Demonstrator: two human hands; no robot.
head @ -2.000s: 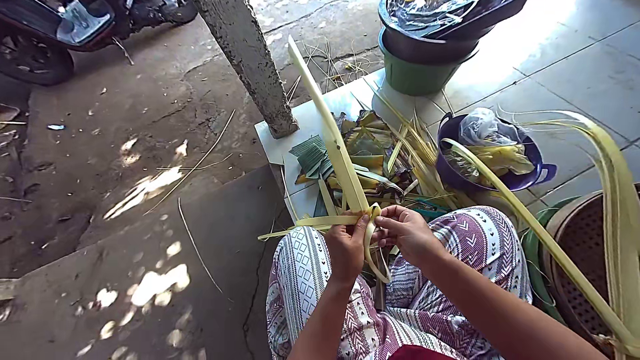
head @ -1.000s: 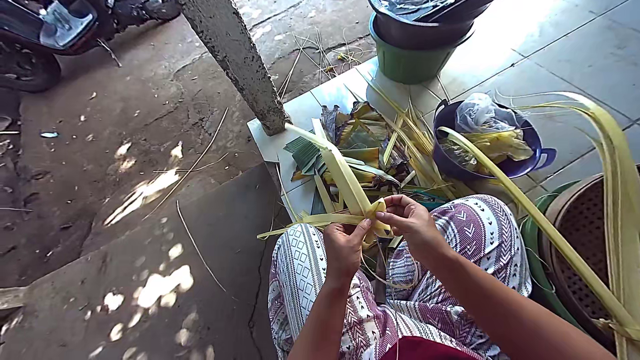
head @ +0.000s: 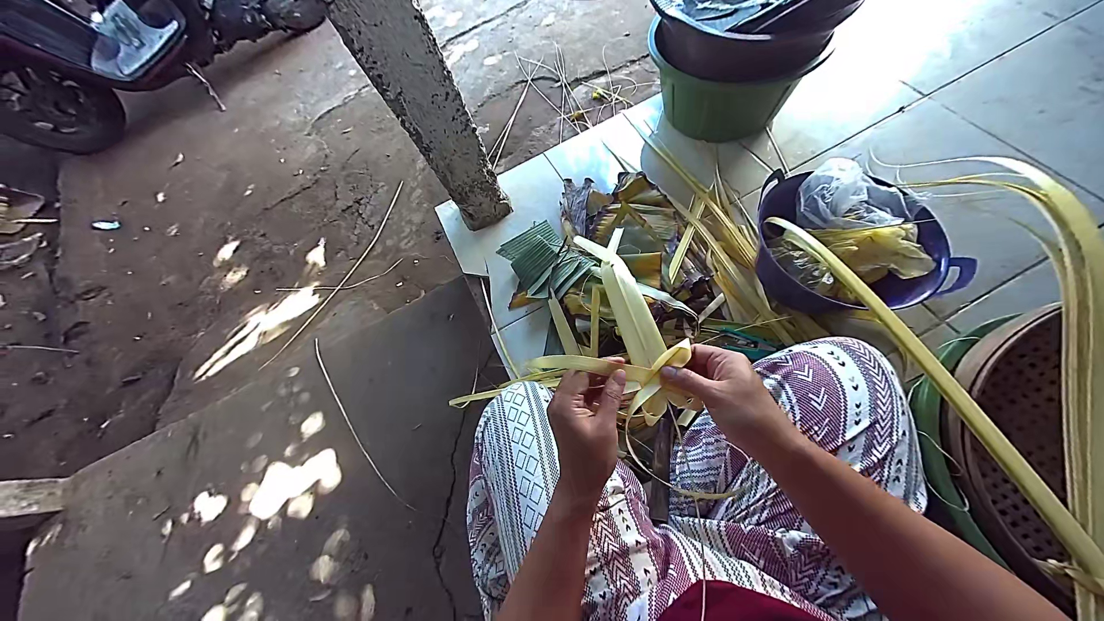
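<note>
Between my hands, above my lap, is a piece of folded pale-yellow palm leaf strips point(head: 632, 315), with one broad strip pointing away from me and looped folds at its near end. My left hand point(head: 588, 418) pinches a strip on the left side of the folds. My right hand point(head: 729, 388) grips the looped fold on the right between thumb and fingers. A thin strip point(head: 496, 397) sticks out to the left over my knee, and a narrow curled one hangs below the folds. Part of the folded end is hidden by my fingers.
Leaf scraps point(head: 638, 216) and a folded green leaf point(head: 548, 259) lie on the tiles ahead. A purple basin point(head: 772, 280) holds plastic bags. Stacked tubs point(head: 720, 103) stand behind, beyond a concrete post point(head: 423, 112). At right, a long palm frond strip point(head: 914, 354) crosses a woven basket point(head: 966, 379). A motorbike point(head: 86, 78) stands far left.
The long strip that pointed away from me is now bent over and looks shorter. My hands have stayed near my lap, and my left hand has shifted to the left of the folds.
</note>
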